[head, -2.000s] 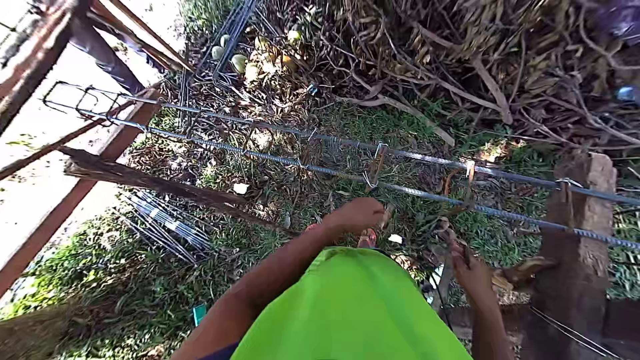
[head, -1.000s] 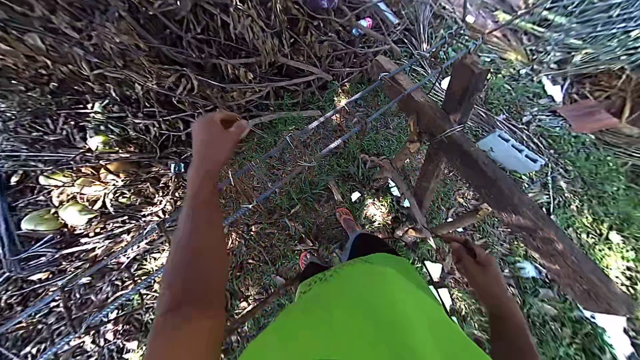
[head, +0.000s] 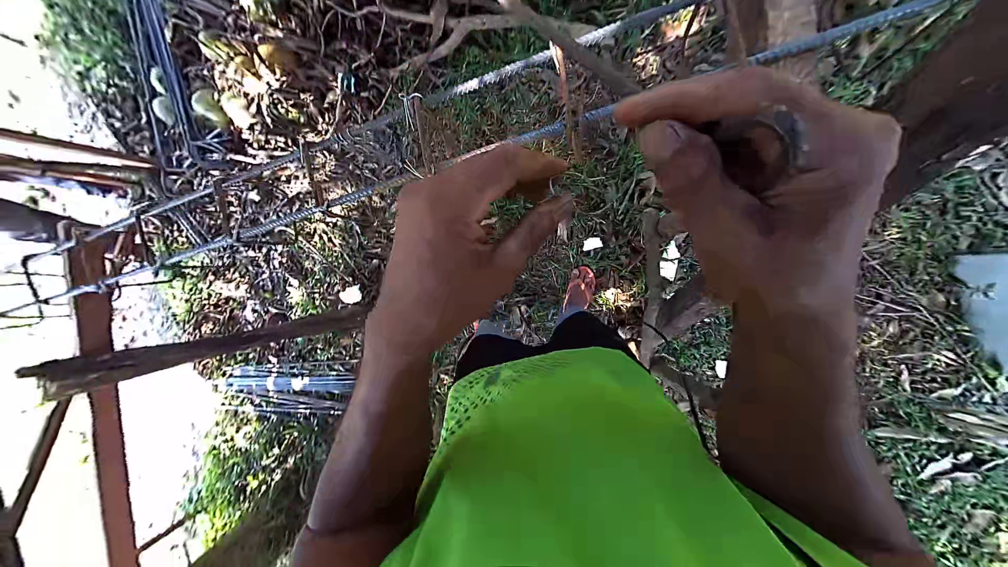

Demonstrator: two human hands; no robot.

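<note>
Two ribbed steel rebars cross the view diagonally: the nearer rebar [head: 346, 197] passes behind both hands, the farther rebar [head: 504, 72] lies beyond it. Rust-brown stirrups [head: 421, 134] hang across them, one with pale tie wire at its top. In front of the nearer bar is my left hand [head: 480, 228], thumb and forefinger a little apart; a thin pale strand may be at their tips. Higher and to the right, my right hand [head: 772, 173] has thumb and forefinger nearly touching by the same bar. Something dark and rounded shows in its curled palm, too unclear to name.
A wooden post [head: 98, 339] supports the bars at left, near a rough wooden pole [head: 205, 346]. Bundled metal rods [head: 287, 382] lie on the ground. Branches [head: 465, 31] and green coconuts [head: 209, 106] are beyond the bars. A dark timber [head: 945, 87] stands at right.
Both hands have risen to the rebars and come closer together; a second ago they were far apart, the right one low beside the shirt. The view has turned back toward the left post.
</note>
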